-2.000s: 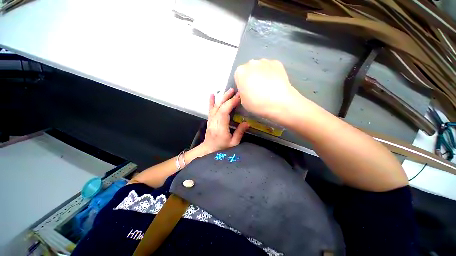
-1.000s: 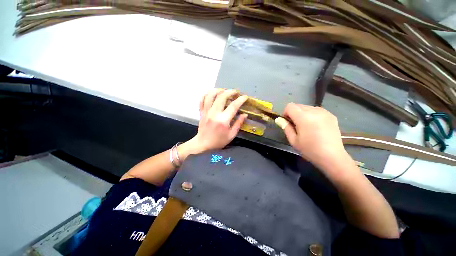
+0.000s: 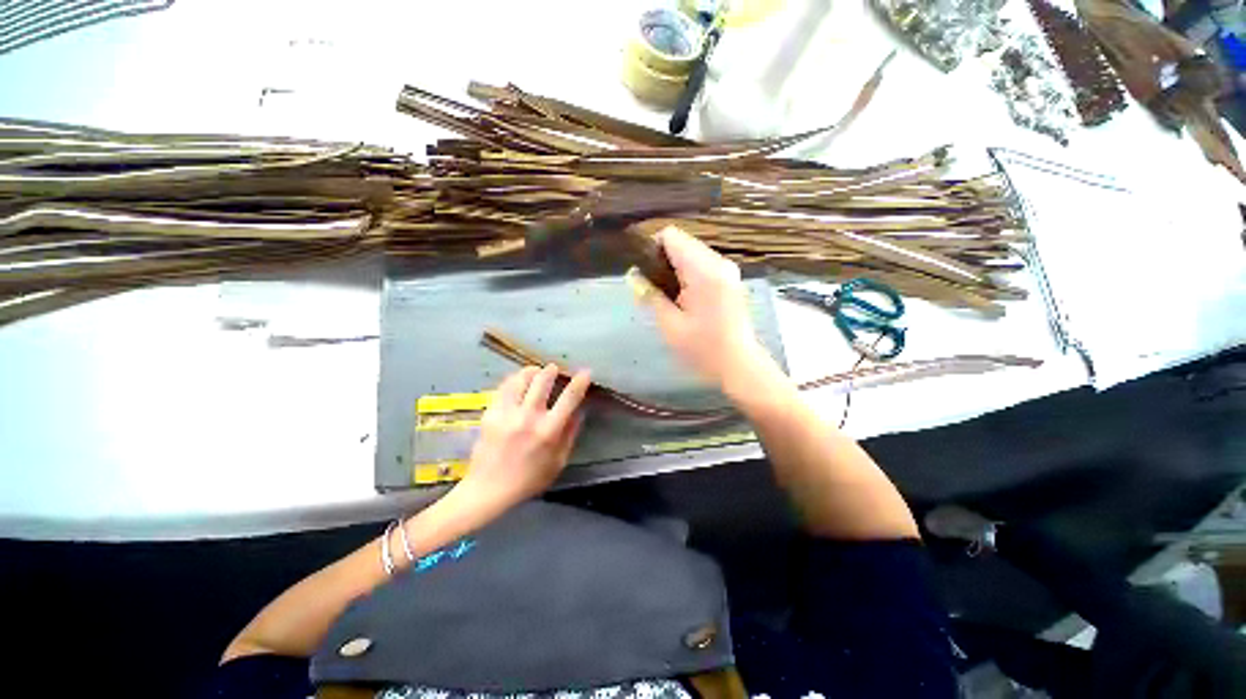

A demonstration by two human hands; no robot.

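Observation:
A brown leather strap [image 3: 656, 408] lies across the grey board [image 3: 417, 321], its left end pointing up and left, its tail running right over the white table. My left hand [image 3: 526, 430] rests on the strap near that end, fingers pressing it down. My right hand [image 3: 700, 303] is shut on the handle of the hammer [image 3: 622, 225], raised above the board; the hammer head is blurred in front of the strap piles. The yellow jig [image 3: 454, 437] lies at the board's near left corner, just left of my left hand, which partly covers it.
Bundles of brown straps [image 3: 875, 219] lie across the table behind the board. Teal-handled scissors [image 3: 869, 321] lie right of the board. Pale yellow tape rolls [image 3: 666, 58] stand at the back. A thin greyish piece [image 3: 321, 339] lies left. A shoe [image 3: 963, 524] shows below the table.
My right hand has left the jig and strap and now holds up the hammer that lay on the board. My left hand has moved off the jig onto the strap. The view has shifted.

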